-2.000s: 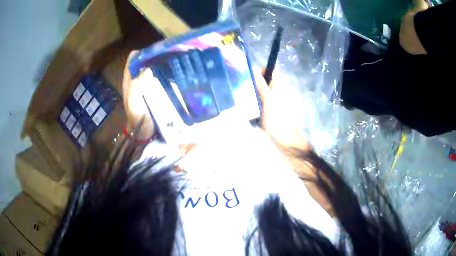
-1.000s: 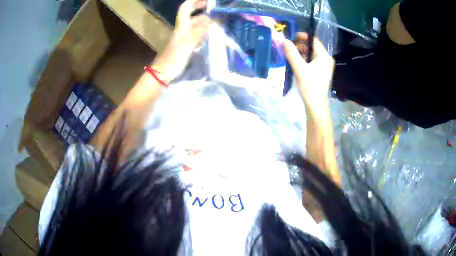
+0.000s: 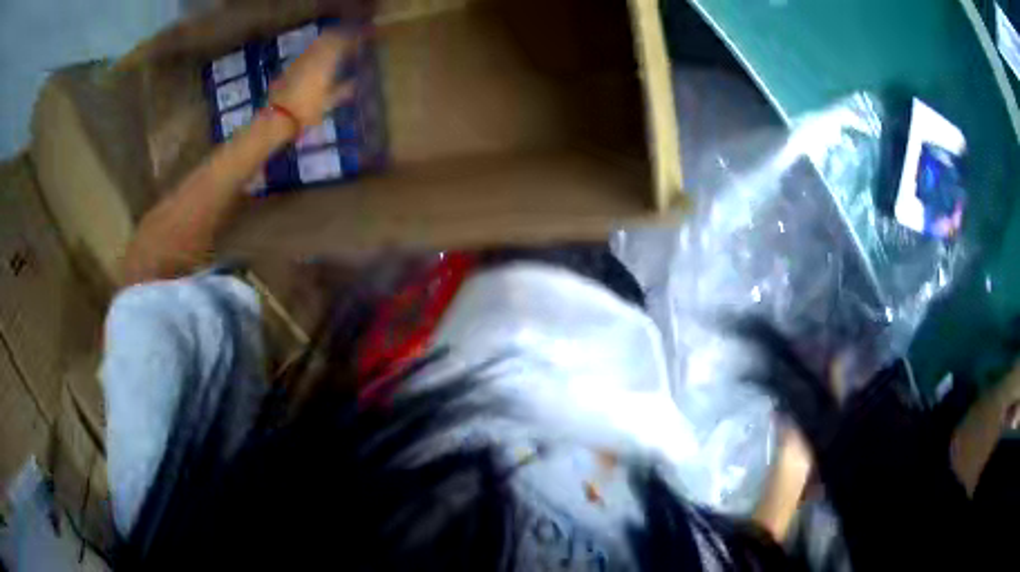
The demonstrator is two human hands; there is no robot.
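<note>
Dark blue retail boxes [image 3: 320, 165] with white labels stand in rows inside the open brown carton [image 3: 515, 207], at the upper left. My left hand [image 3: 317, 80], with a red band at the wrist, reaches into the carton and lies over the box ends. Its fingertips blur into the boxes, so a grip cannot be made out. My right forearm shows at the lower right, and my right hand [image 3: 837, 378] is blurred and partly behind dark hair. What it holds cannot be told. A printed box [image 3: 937, 170] lies on the green table [image 3: 772, 45].
A wide clear poly bag [image 3: 755, 251] spreads between my lap and the table edge. A red object [image 3: 416, 318] shows below the carton. Other brown cartons [image 3: 28, 291] stand at the left. Another person's hand [image 3: 984, 430] and dark sleeve are at the right edge.
My hands have parted from the box they held. My left hand has moved left into the carton, my right hand down and right. The view has shifted, showing more of carton and table.
</note>
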